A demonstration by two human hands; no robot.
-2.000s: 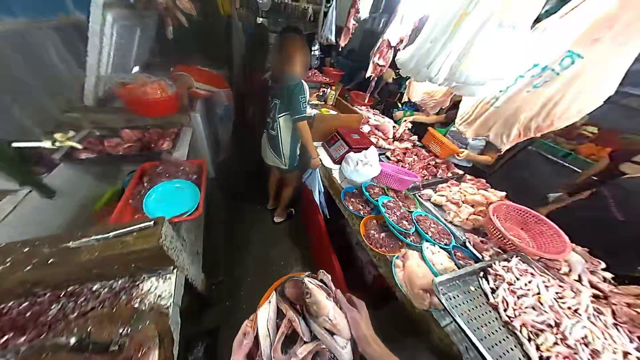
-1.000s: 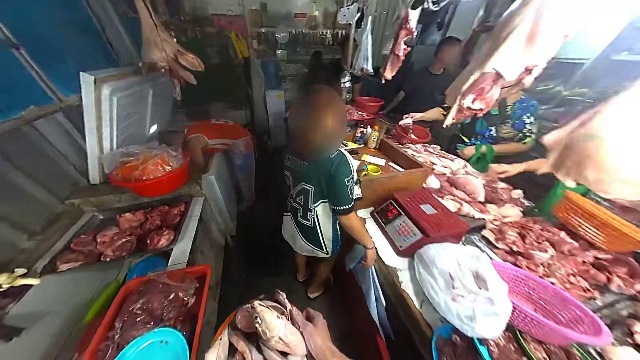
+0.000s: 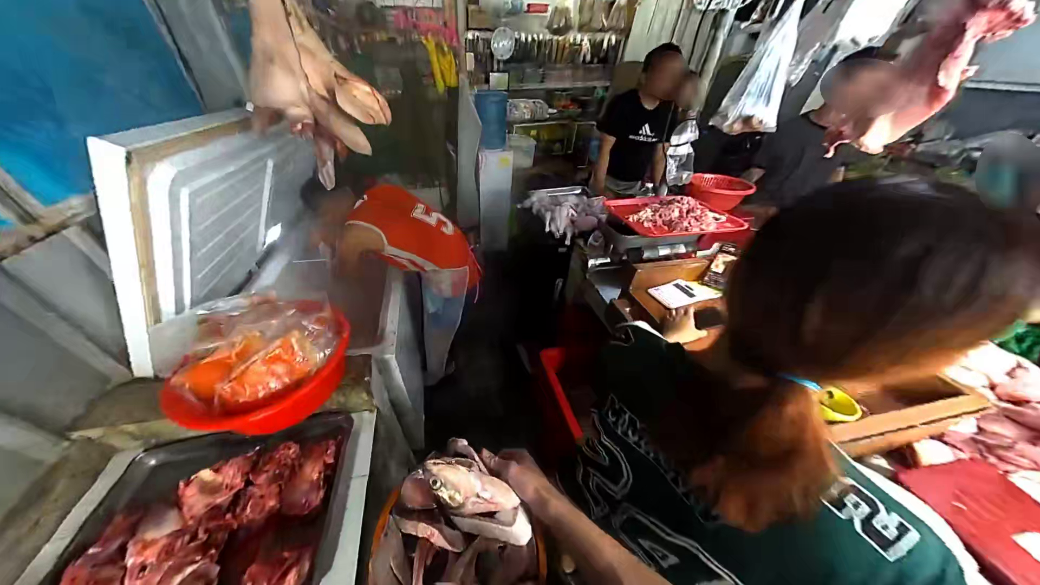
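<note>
An orange-rimmed bowl [image 3: 382, 520] piled with raw, pale meat pieces [image 3: 467, 496], which look like animal heads or feet, is at the bottom centre of the view. My right hand [image 3: 520, 475] rests at the pile's upper right side, its fingers partly hidden behind the meat; the forearm runs down to the lower right. Whether it grips the bowl's rim or the meat is not visible. My left hand does not show in this frame.
A person in a green jersey [image 3: 699, 479] stands close on the right; another in a red jersey [image 3: 414, 236] bends over a white chest at left. A metal meat tray [image 3: 349, 487] and red basin [image 3: 325, 382] stand left. Pig's feet [image 3: 313, 89] hang overhead. A dark aisle [image 3: 496, 349] runs between.
The view has moved forward along the aisle, and the green-jerseyed person is now much closer. The bowl of meat stays low in front of me. My left hand, seen two seconds ago, is out of view.
</note>
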